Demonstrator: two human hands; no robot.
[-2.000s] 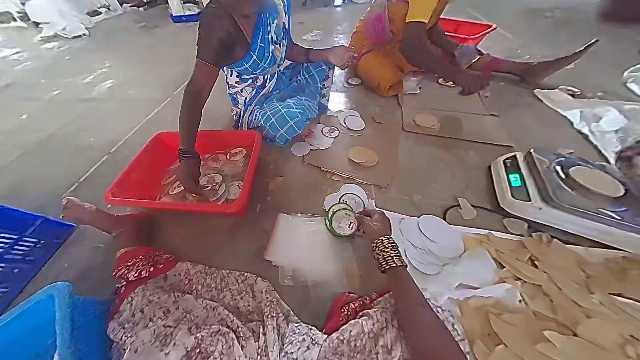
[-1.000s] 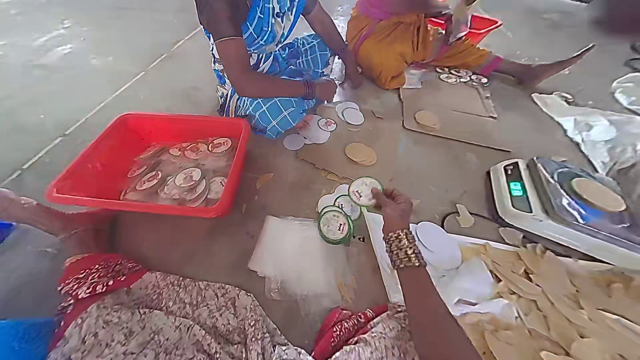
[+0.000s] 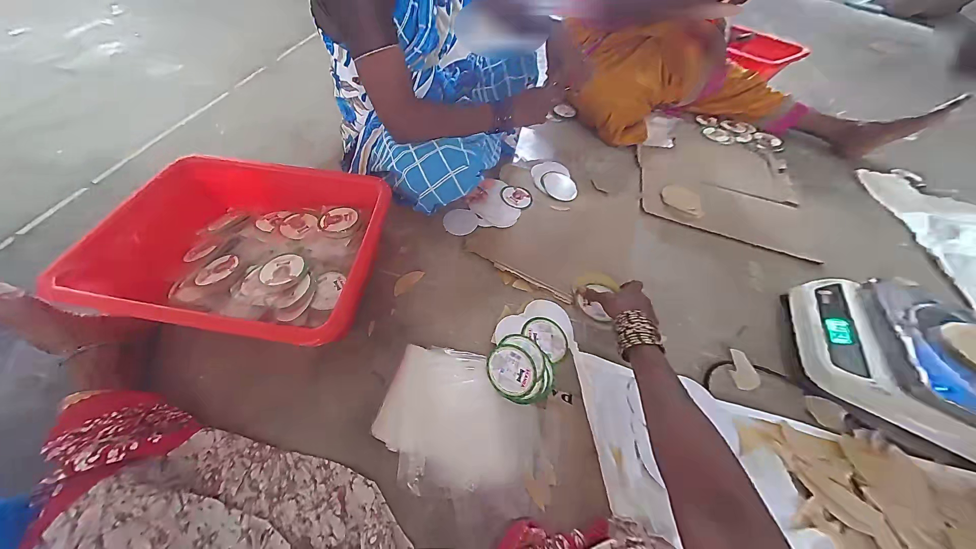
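My right hand (image 3: 629, 305), with several gold-coloured bangles at the wrist, pinches a round printed label (image 3: 594, 303) together with a pale tan disc at its upper rim. Down and left of it, a small pile of green-rimmed round labels (image 3: 512, 370) overlaps plain white discs (image 3: 547, 311). Clear plastic sheets or bags (image 3: 457, 419) lie on the floor beside the pile. My left hand is out of view.
A red plastic basin (image 3: 183, 316) holds many packed round labels. Two people sit opposite, near cardboard sheets (image 3: 732, 229) and more discs (image 3: 560, 186). At right are a digital scale (image 3: 839, 335) and a heap of tan, thin pieces (image 3: 877, 480) on a white sheet.
My right hand has moved away from the label pile toward the cardboard. The tan disc seen on the near cardboard earlier is now at my fingers. The nearer person's hand has left the basin.
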